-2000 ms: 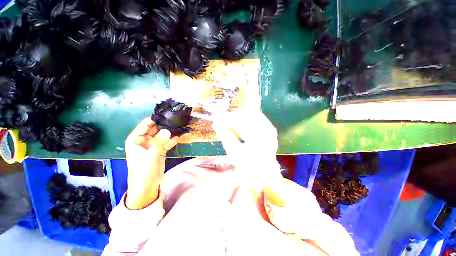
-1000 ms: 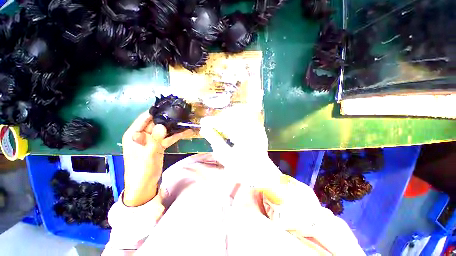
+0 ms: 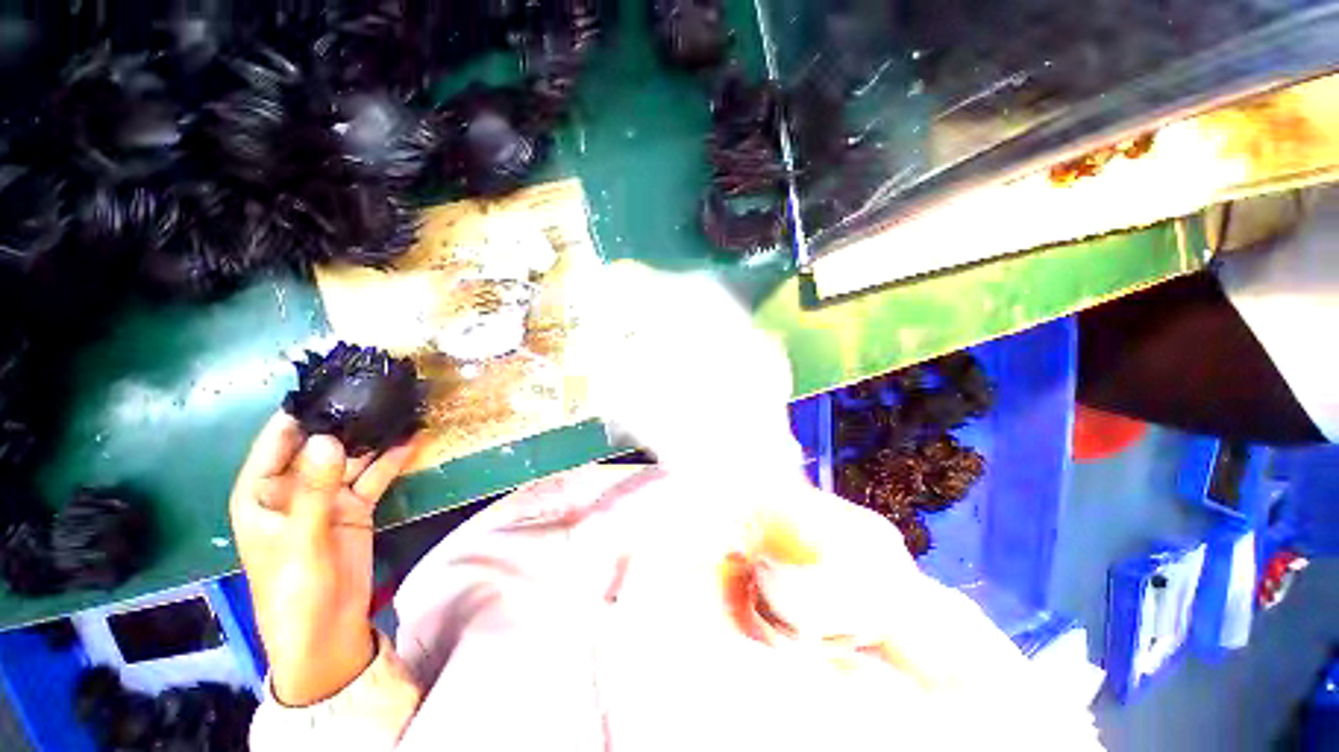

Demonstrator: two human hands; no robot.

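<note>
My left hand (image 3: 311,536), bare, holds a black flower head (image 3: 353,397) by its underside, its smooth dome up and pointed petals around it, over the table's front edge. My right hand (image 3: 676,360), in a white glove, is washed out by glare at the right side of the tan glue board (image 3: 499,404). Its fingers and anything in them cannot be made out. White glue (image 3: 485,323) lies on the middle of the board.
A large heap of black flower heads (image 3: 220,147) covers the table's upper left. The lit box (image 3: 940,243) with dark cover stands at right. Brown glossy pieces (image 3: 911,478) lie in the right blue bin (image 3: 1021,470). Another person's sleeve (image 3: 1292,301) shows at far right.
The view has turned to the right. The thin pale stick that touched the flower head is no longer seen, and my right hand is farther from the flower head.
</note>
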